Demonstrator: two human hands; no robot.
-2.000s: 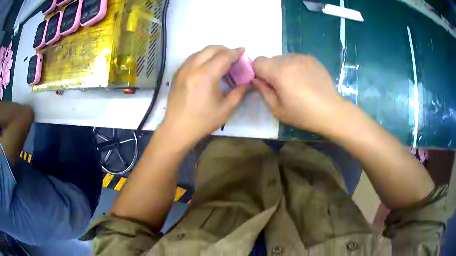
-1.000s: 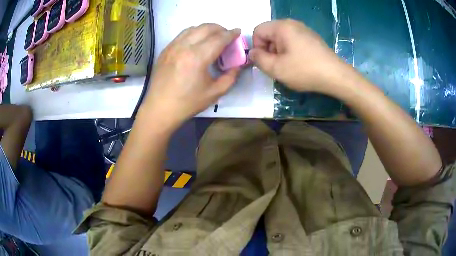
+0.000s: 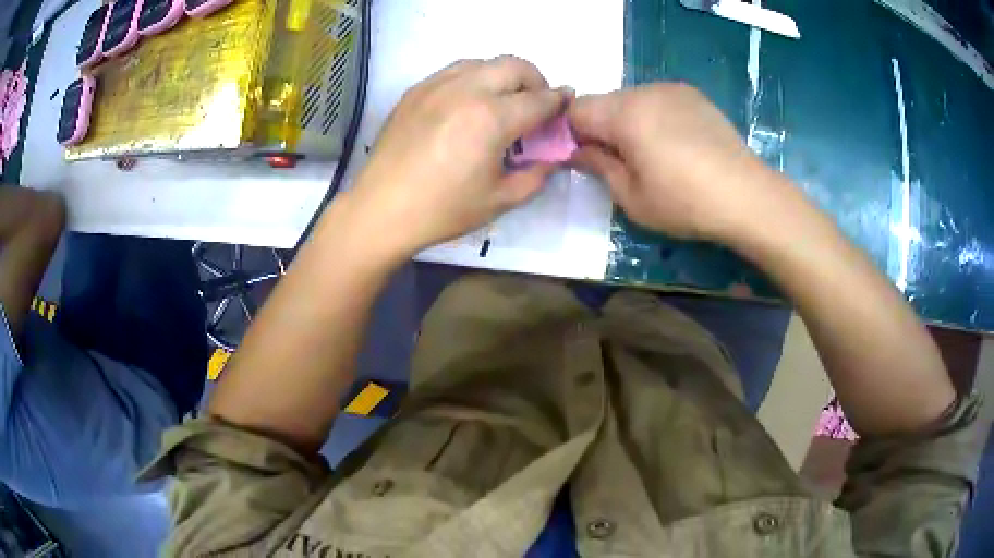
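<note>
My left hand (image 3: 463,153) holds a small pink watch housing (image 3: 545,144) between its fingertips, above the white bench surface (image 3: 436,31). A dark opening shows at the housing's left side. My right hand (image 3: 676,158) has its thumb and forefinger closed at the housing's right edge, touching it. Whether a small part is pinched between these right fingertips is hidden. A short black scrap (image 3: 485,249) lies on the white surface near the front edge, below the hands.
A yellow-filmed metal box (image 3: 180,93) bears several black-faced pink units (image 3: 76,109) at the left. A black cable (image 3: 351,142) runs beside it. A white-handled knife (image 3: 754,16) lies on the green mat (image 3: 828,142). A person's arm (image 3: 31,218) is at the left edge.
My right fingertips, a little apart from the housing one second ago with something dark between, are now closed against its right edge. The housing has turned. The whole view has shifted slightly.
</note>
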